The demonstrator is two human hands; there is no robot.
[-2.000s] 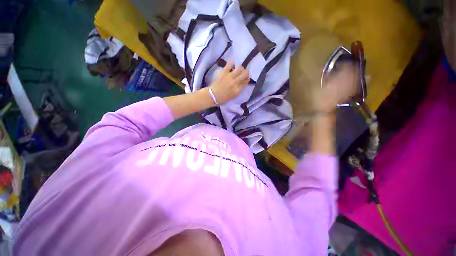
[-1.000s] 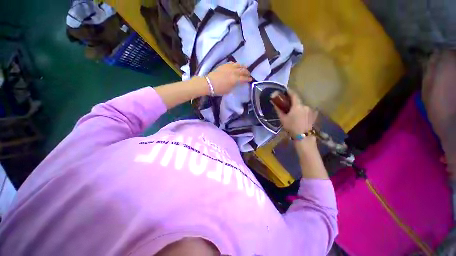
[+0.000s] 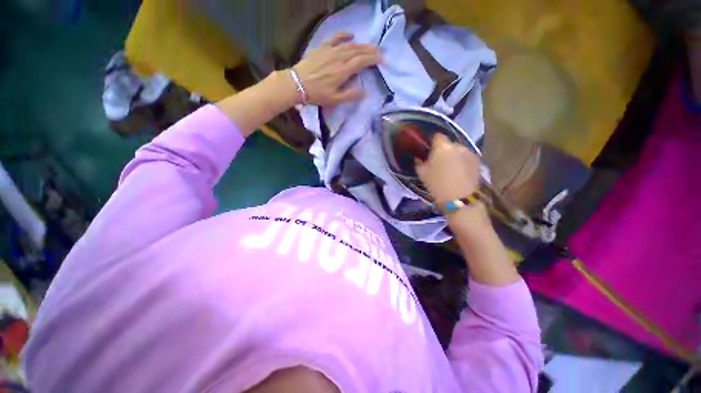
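The garment (image 3: 400,65) lies bunched with its white inside up, crossed by dark brown strips. My right hand (image 3: 450,173) is closed on the red-brown handle of the steam iron (image 3: 401,157), which rests on the garment's near right part. My left hand (image 3: 334,71) lies palm down on the garment's upper left part, fingers slightly spread. It is a little blurred, and I cannot tell if it grips any cloth. The iron's soleplate underside is hidden.
The yellow table cover (image 3: 596,54) with a paler worn patch lies beyond and to the right. The iron hose and cord (image 3: 615,295) run right over magenta cloth (image 3: 638,269). A brown and white cloth heap (image 3: 138,88) is at the upper left over the green floor (image 3: 65,107).
The right hand first moved from the table's right side with the iron onto the garment. The left hand has since moved up and left. The garment is now bunched more compactly.
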